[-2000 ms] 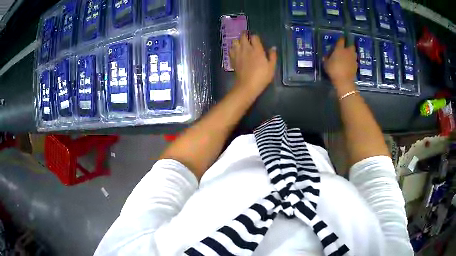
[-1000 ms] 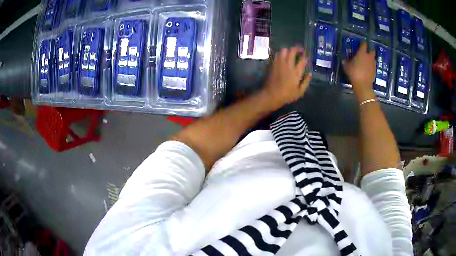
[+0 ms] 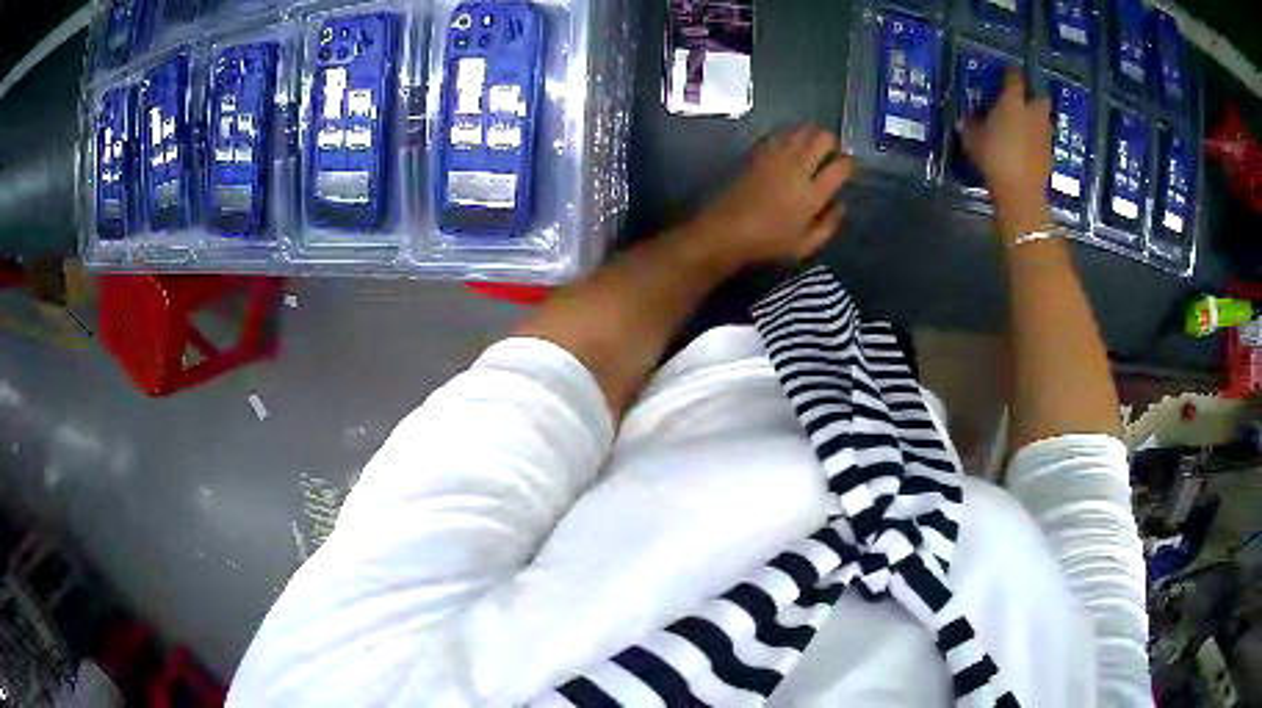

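A clear blister tray (image 3: pixel 925 168) with blue phone units lies at the right on the dark bench. My right hand (image 3: pixel 1013 145) is over a blue phone unit (image 3: pixel 980 86) in its near row, fingers on or just above it; whether it grips the unit is hidden. My left hand (image 3: pixel 792 194) is over the bench left of that tray, fingers bent, with nothing visible in it. A thick tray stack (image 3: pixel 565 138) with blue units in two rows lies at the left. A smartphone (image 3: pixel 709 58) lies between the trays.
A yellow-green bottle or marker (image 3: pixel 1218 315) and a red pouch (image 3: pixel 1232 143) are at the far right. A red stool (image 3: pixel 173 325) stands on the grey floor at the lower left. The bench's near edge runs in front of my body.
My left hand has moved from the smartphone rightward and nearer my body. My right hand stays at the same tray pocket. The view has shifted, and the smartphone's screen looks darker.
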